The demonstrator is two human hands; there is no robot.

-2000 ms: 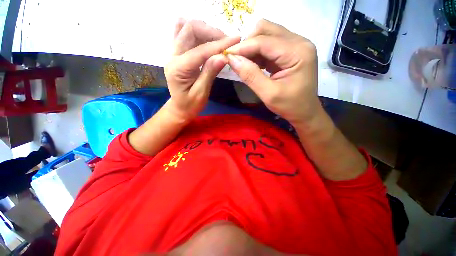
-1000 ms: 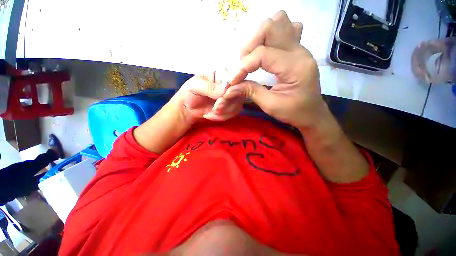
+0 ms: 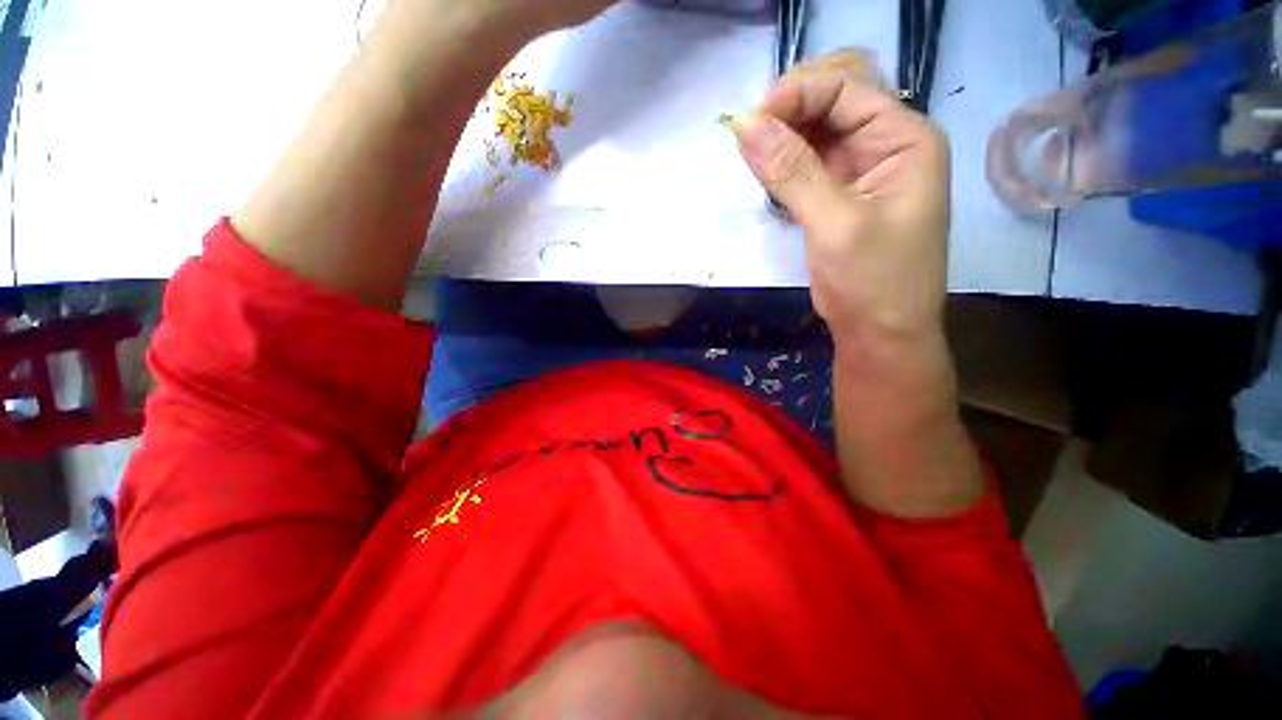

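My right hand [image 3: 858,176] is raised over the table edge, thumb and forefinger pinching a tiny yellow-gold flex piece [image 3: 730,123]. My left hand [image 3: 555,9] is cut off by the top edge; only its wrist side shows and its fingers are hidden. The loose flex pile [image 3: 529,124] lies on the white tabletop, right of my left forearm. Black phone frames [image 3: 920,49] show only in part at the top, behind and right of my right hand. A dark object [image 3: 720,6] is cut off at the top edge.
The white tabletop [image 3: 633,232] ends above my lap. A clear plastic container [image 3: 1083,148] lies at the right, with a blue object [image 3: 1202,211] behind it. A red stool [image 3: 70,380] stands at the left. Small bits lie on dark blue cloth on my lap.
My hands have parted. My left hand has moved up and forward to the top edge. My right hand holds a small piece apart from it. The view has shifted.
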